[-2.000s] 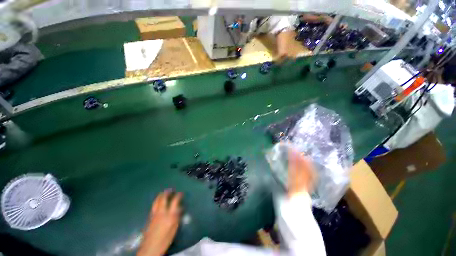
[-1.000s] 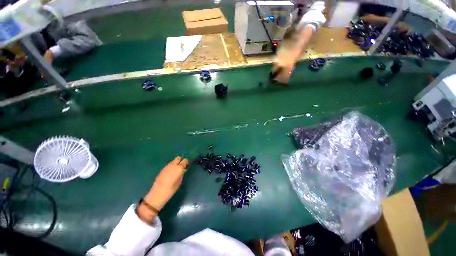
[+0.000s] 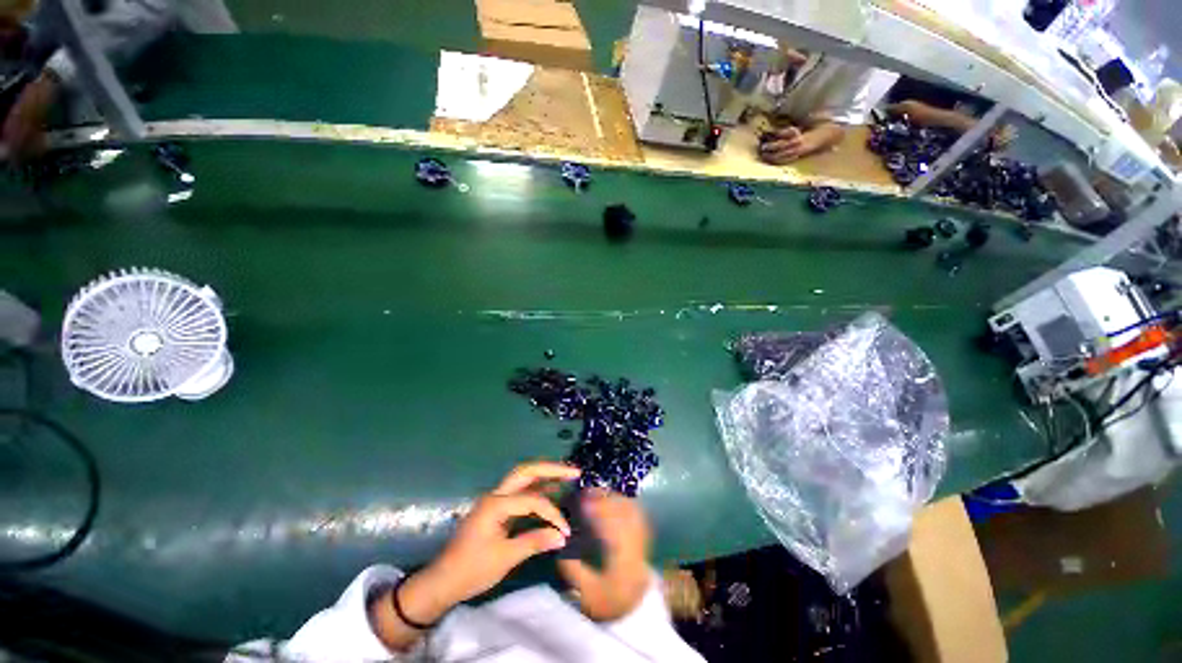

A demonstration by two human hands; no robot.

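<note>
My left hand [image 3: 499, 534] and my right hand [image 3: 612, 554] are together just below a loose pile of small black plastic parts [image 3: 614, 430] on the belt. A dark housing [image 3: 578, 521] is held between them, blurred and partly covered by the fingers. The left thumb and forefinger reach to its side; whether they hold a small part cannot be told. The open carton [image 3: 953, 583] of black parts lies at the lower right, beside my right sleeve.
A clear plastic bag [image 3: 845, 447] lies on the green belt [image 3: 376, 427] to the right. A white fan [image 3: 145, 342] stands left. Wired subassemblies [image 3: 433, 172] and a black housing [image 3: 618, 220] lie along the far side. Another person's hand [image 3: 801, 141] is across the belt.
My right hand has come up from the carton side to the middle with a dark housing. My left hand has moved from left of the pile to meet it. The hand opposite has drawn back.
</note>
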